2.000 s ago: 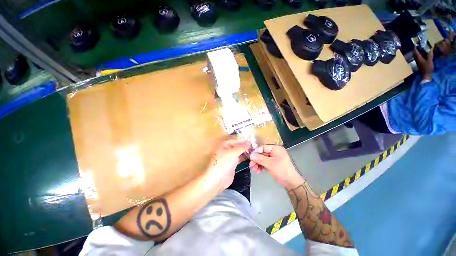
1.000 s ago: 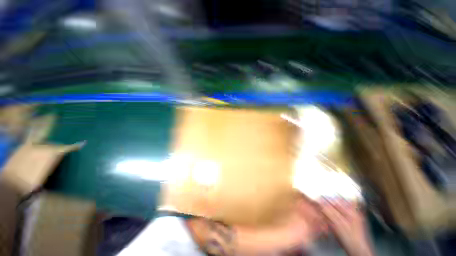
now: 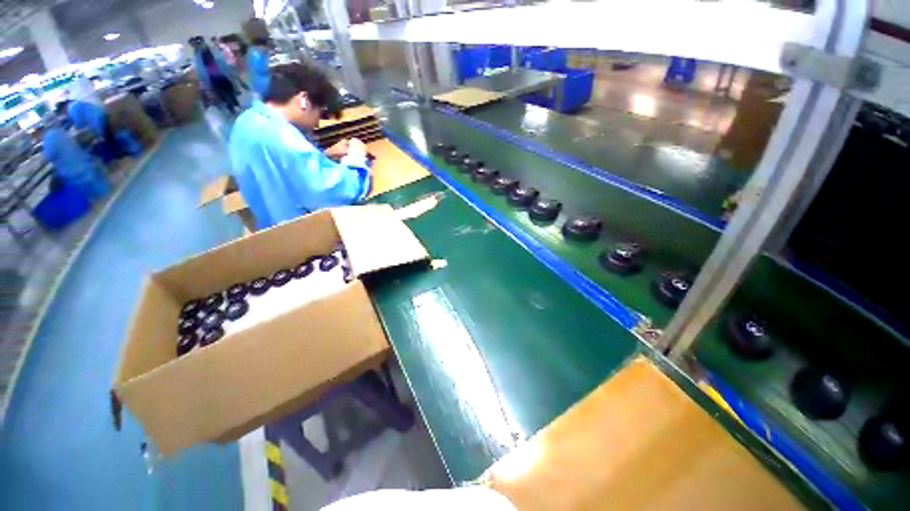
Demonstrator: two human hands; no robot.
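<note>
Neither of my hands is in the picture; only a bit of white clothing shows at the bottom edge. Nearest in front of me lies the brown cardboard work mat (image 3: pixel 649 449) on the green bench (image 3: pixel 489 309), at the bottom right. Round black plastic parts (image 3: pixel 748 335) stand in a spaced row on the green conveyor belt (image 3: pixel 649 289) beyond the blue edge tape (image 3: pixel 559 261). An open carton (image 3: pixel 269 369) at the left holds several black parts (image 3: pixel 235 308) on a pale layer.
A purple-grey stool (image 3: pixel 339 419) stands under the carton. A person in a blue coat (image 3: pixel 284 165) works at the bench further along. A metal post (image 3: pixel 768 190) rises between bench and conveyor at the right. More people and a blue floor (image 3: pixel 110 329) show at the left.
The view has swung left. My hands, the white roll and the stacked boards with black parts have left the picture. The open carton and the person in blue now show.
</note>
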